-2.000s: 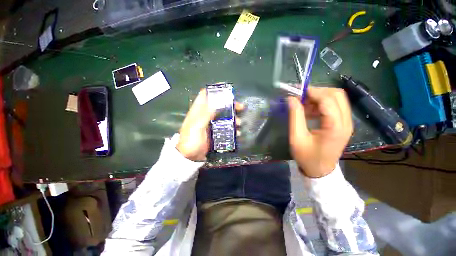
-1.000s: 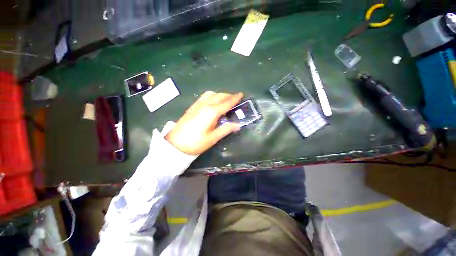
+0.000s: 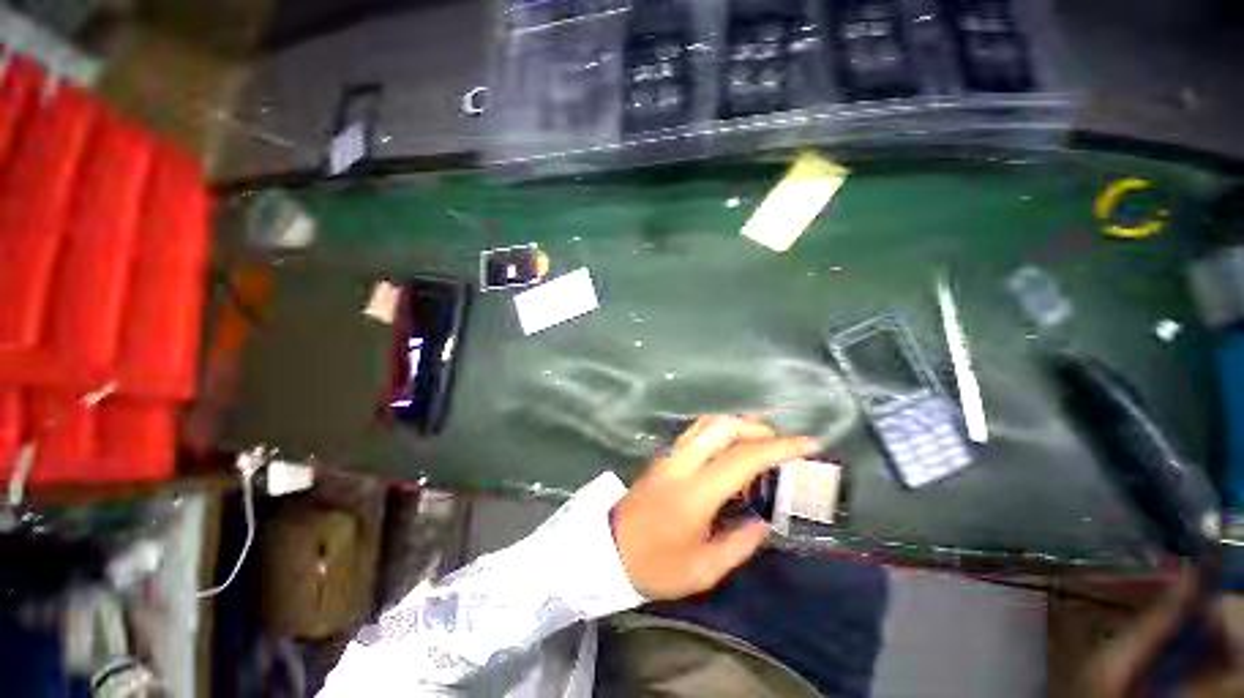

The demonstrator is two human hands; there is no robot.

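Note:
My left hand (image 3: 703, 511) holds a small phone part (image 3: 815, 491) at the front edge of the bench; a pale rectangular face shows past my fingers, and the rest is hidden. A front housing with an empty screen window and keys (image 3: 922, 436) lies flat on the mat to its right. Silvery tweezers (image 3: 962, 361) lie just right of the housing. A black electric screwdriver (image 3: 1132, 443) lies farther right, blurred. A blurred skin-toned shape at the lower right looks like my right hand (image 3: 1153, 641); its fingers cannot be made out.
An LCD module (image 3: 513, 267), a white card (image 3: 557, 301) and a dark smartphone (image 3: 430, 355) lie left. A paper label (image 3: 794, 202), clear lens (image 3: 1040, 296) and yellow-handled cutters (image 3: 1131, 209) lie farther back. A blister tray (image 3: 764, 130) stands behind, red bins (image 3: 96, 273) at left.
The view has swung left, showing more bins and tray. Both hands first held parts; the housing now lies down. My left hand has brought its part nearer the bench's front edge.

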